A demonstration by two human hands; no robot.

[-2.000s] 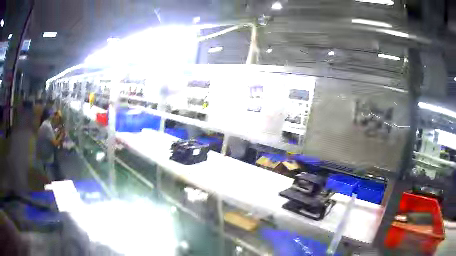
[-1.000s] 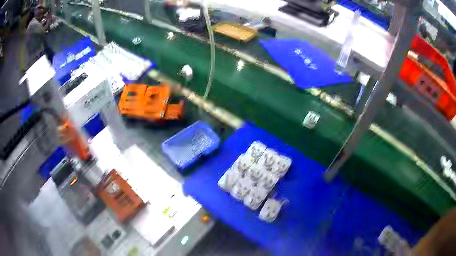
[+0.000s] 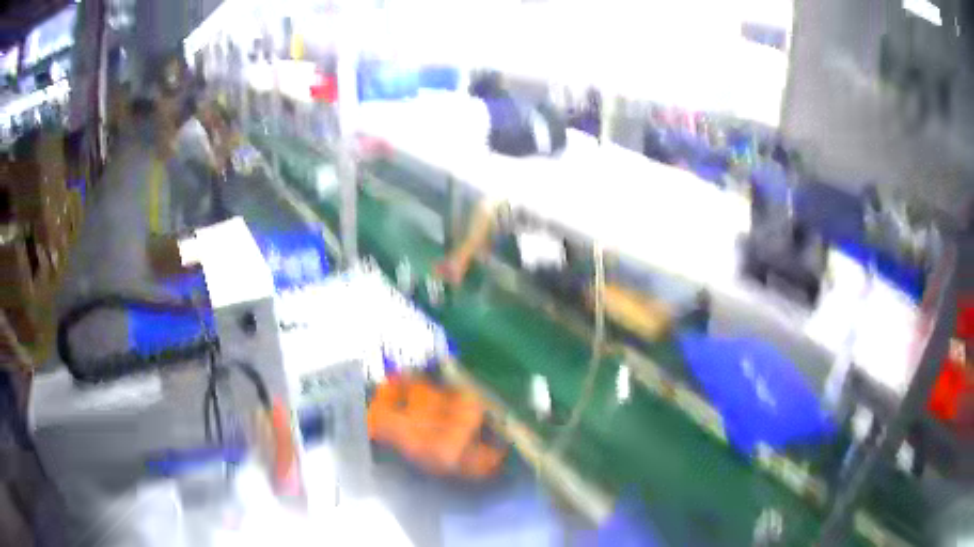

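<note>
Neither of my hands is in view. The picture is strongly blurred. The white screw-driving machine (image 3: 251,310) stands at the lower left, with its orange screwdriver head (image 3: 284,449) upright and black cables beside it. Its lower part is washed out by glare, and I cannot make out the fixtures. Orange spare fixtures (image 3: 433,425) lie right of the machine. The pale-blue screw bin (image 3: 502,524) and a corner of blue plastic sheet (image 3: 630,529) are cut off by the bottom edge.
A green conveyor belt (image 3: 502,342) runs diagonally past, carrying several blurred white units. Another person's arm (image 3: 470,244) reaches over its far side. People (image 3: 128,214) are at the left. A blue sheet (image 3: 753,390) lies beyond the belt. A metal post (image 3: 892,427) stands at the right.
The view has swung up and left from the sheet with rows of white units, which is now mostly out of frame. The blurred skin-toned shape at the lower right has gone. Another person's arm now shows.
</note>
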